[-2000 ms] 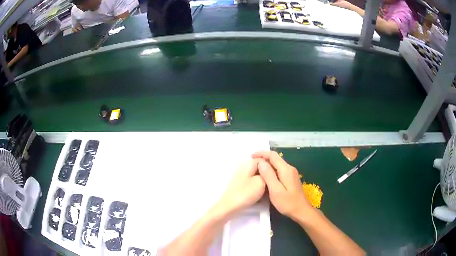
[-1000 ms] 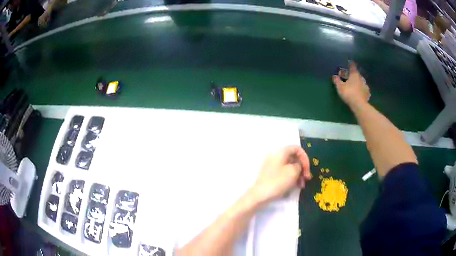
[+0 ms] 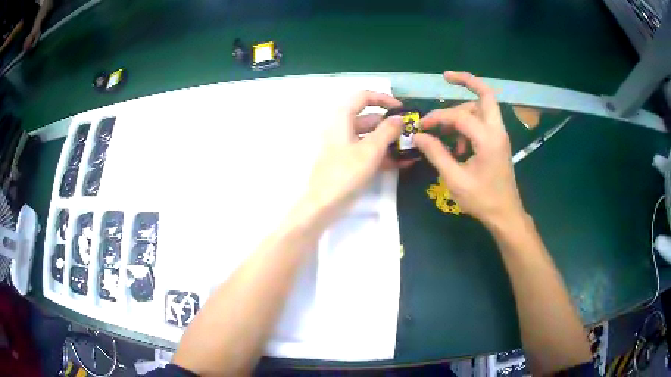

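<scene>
My left hand [image 3: 357, 151] holds a small black electronic unit [image 3: 409, 141] with a yellow and white inner face, at the right edge of the white tray. My right hand [image 3: 474, 151] touches the unit's face with thumb and forefinger, its other fingers raised. Whether it pinches a separate small part cannot be told. The pile of tiny yellow parts [image 3: 443, 197] lies on the green bench, partly hidden by my right hand.
The white tray [image 3: 221, 162] has black pieces [image 3: 109, 254] in its left pockets. Two units [image 3: 263, 54] lie on the green conveyor behind a metal rail [image 3: 559, 100]. A silver tool [image 3: 541, 141] and an orange-brown scrap [image 3: 527, 115] lie at right.
My right hand has come back from the conveyor, and the unit it reached for is now in my left hand. The view has tilted down, so tray and units appear higher.
</scene>
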